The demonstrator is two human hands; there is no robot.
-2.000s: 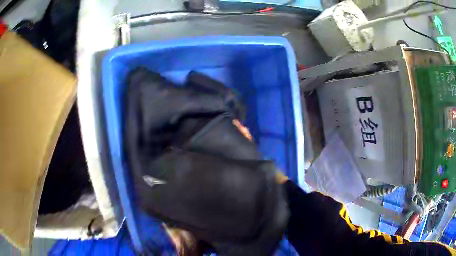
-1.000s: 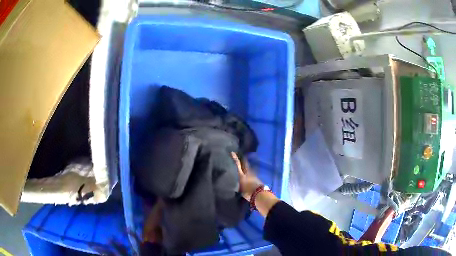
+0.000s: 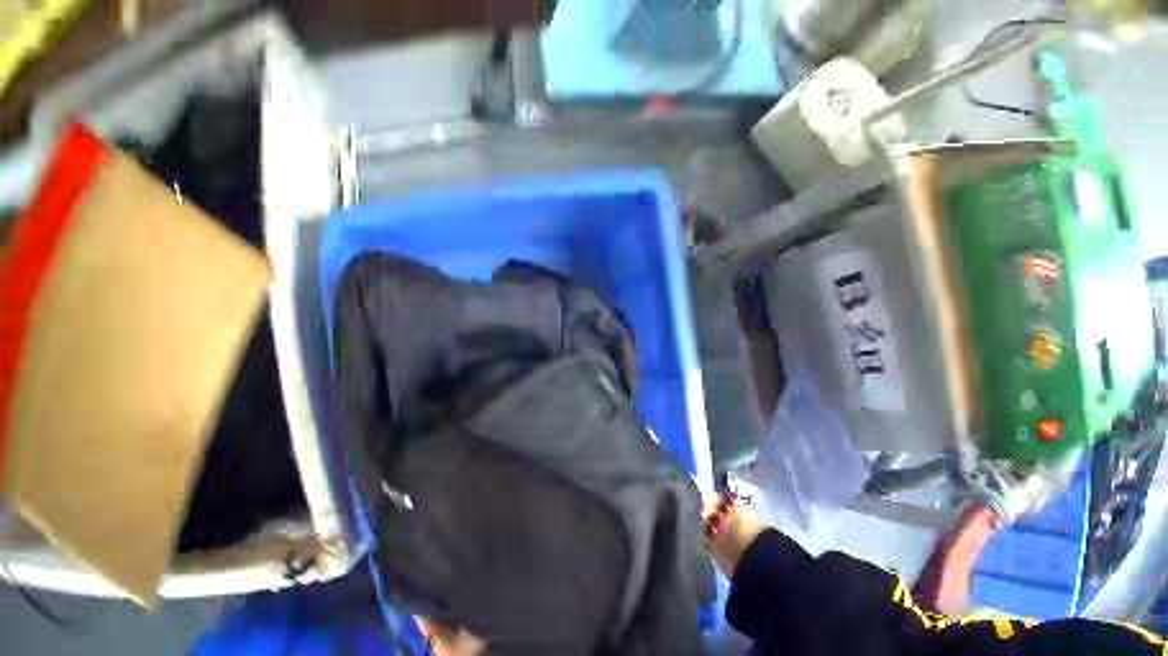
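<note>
A large black fabric bag [image 3: 512, 525] fills the lower part of the blue crate [image 3: 512, 192] in front of me. It has a folded flap and a small white mark at its left side. More dark fabric [image 3: 448, 314] lies behind it in the crate. My right hand [image 3: 712, 510], with a red beaded bracelet, is at the bag's right edge, its fingers mostly hidden behind the cloth. My left hand [image 3: 448, 637] shows only as a small patch at the bag's lower left edge, cut off by the frame. Both hands hold the bag.
A brown cardboard flap [image 3: 135, 359] with red tape and a white crate [image 3: 297, 320] with black contents stand at left. At right are a grey panel [image 3: 820, 320] with a white label, a green control box [image 3: 1012, 308] and a clear plastic sheet [image 3: 810, 449]. Blurred blue plastic is at lower left.
A second ago the bag lay crumpled in the crate with my right hand spread on it; now it is raised and spread wider, with the right hand at its edge. The view has shifted.
</note>
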